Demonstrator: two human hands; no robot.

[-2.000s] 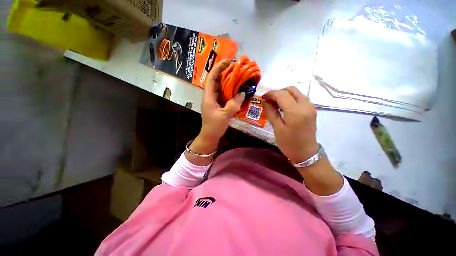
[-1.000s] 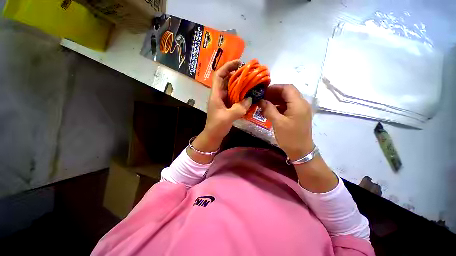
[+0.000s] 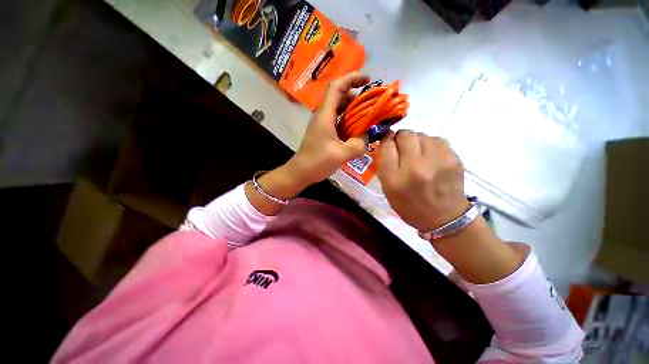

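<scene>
My left hand (image 3: 329, 135) holds an orange coiled cord (image 3: 373, 110) by its left side, above the table's front edge. My right hand (image 3: 421, 174) is at the coil's lower right, its fingertips closed at the dark part of the coil; what they pinch is hidden. A small orange card with a square code (image 3: 360, 165) shows below the coil, between my hands. A flat orange-and-black printed card (image 3: 313, 53) with a coil picture lies on the table behind my left hand.
A stack of flat white sheets or bags (image 3: 516, 153) lies right of my hands. A brown carton flap (image 3: 626, 206) and a printed item (image 3: 618, 330) stand at the far right. Dark objects are at the top edge. An open brown carton (image 3: 89, 226) is below the table at left.
The view has turned, so the table slopes more steeply. The yellow bag and upper-left carton have left the picture; items at far right have come in. My right hand has turned knuckles-up at the coil.
</scene>
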